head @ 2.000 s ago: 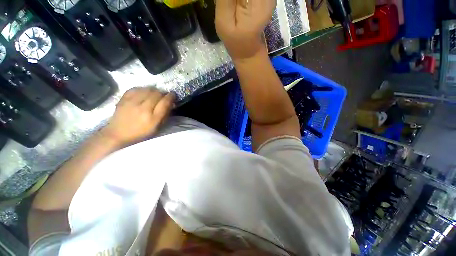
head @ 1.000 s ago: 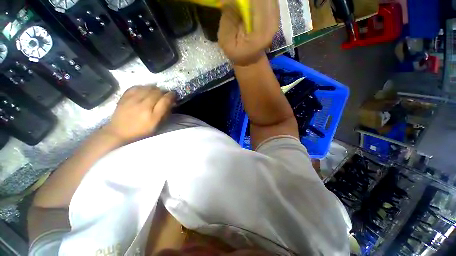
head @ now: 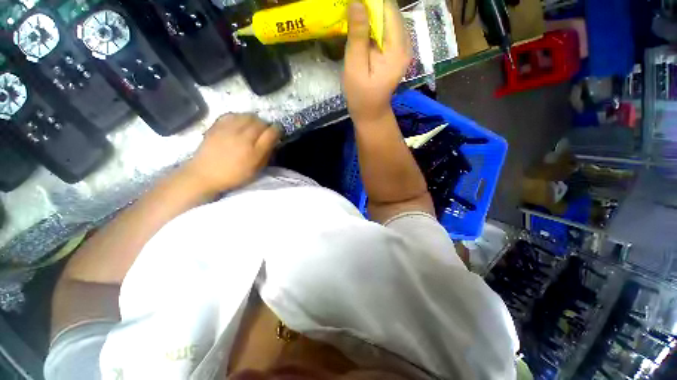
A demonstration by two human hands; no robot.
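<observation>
My right hand (head: pixel 377 56) is shut on a bright yellow glue tube (head: pixel 297 22) with black lettering, at the top of the view. The tube lies nearly level, its narrow nozzle pointing left over the black housings. My left hand (head: pixel 236 152) rests at the bench's front edge with curled fingers; its palm side is hidden. Long black rounded housings (head: pixel 167 96) lie in a row at the upper left. Several show a silvery-white spoked disc (head: pixel 104 34) and small shiny dots lower down.
Bubble wrap (head: pixel 312 82) covers the bench under the housings. A blue crate (head: pixel 486 182) with black parts stands below the bench edge at the right. A dark tool (head: pixel 494 22) and a red object (head: pixel 545 63) are at upper right, with racks (head: pixel 620 245) beyond.
My right hand has brought the yellow tube down into view, with its nozzle now over the housings. The housings and my left hand appear further right in the view.
</observation>
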